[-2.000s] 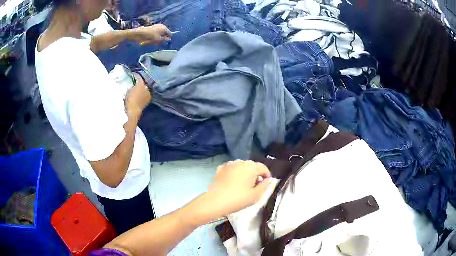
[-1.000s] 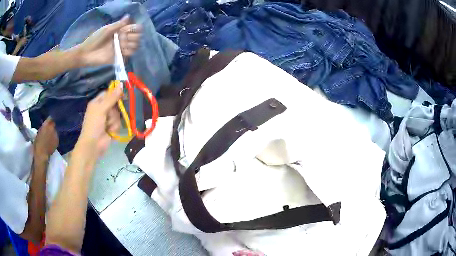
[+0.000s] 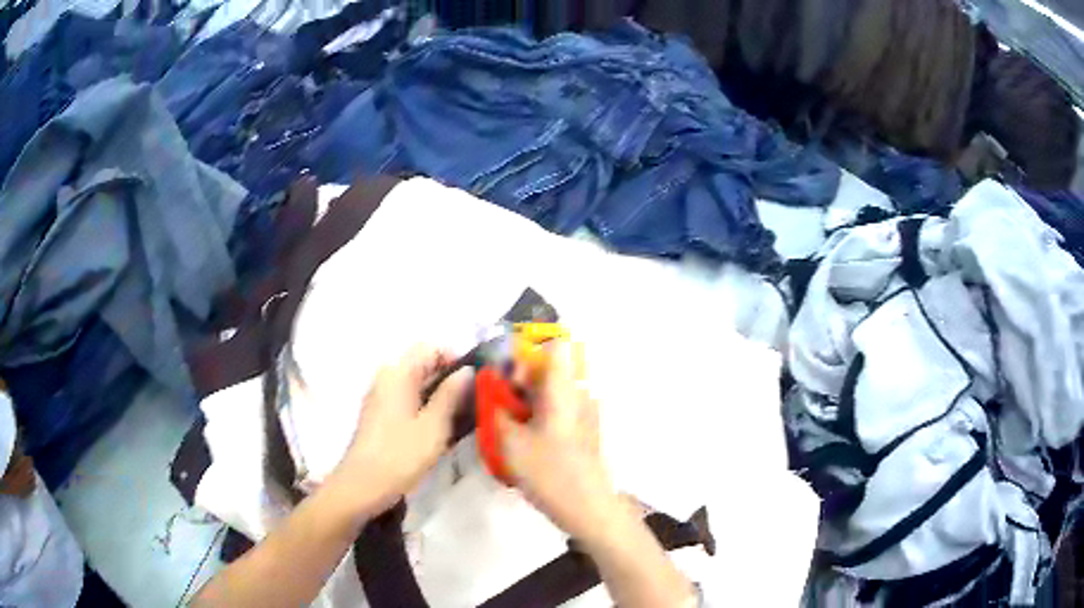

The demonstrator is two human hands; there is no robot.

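White trousers (image 3: 678,356) with a dark brown waistband (image 3: 386,558) lie in a pile in front of me. My left hand (image 3: 404,428) holds the upper part of the waistband near its end. My right hand (image 3: 559,439) grips the scissors (image 3: 497,416) by their orange-red and yellow handles, just right of my left hand. The blades are blurred and partly hidden at the brown band, so I cannot tell if they touch it.
Blue denim garments (image 3: 535,131) are heaped behind the trousers. A grey-blue garment (image 3: 119,226) lies at the left. White and navy garments (image 3: 915,368) are heaped at the right. The pale table (image 3: 125,487) shows at lower left, beside part of a person's clothing (image 3: 30,534).
The view has turned right. The scissors, earlier between the neighbour's hand and my hand at the left, are now in my right hand over the trousers. My left hand has taken the waistband.
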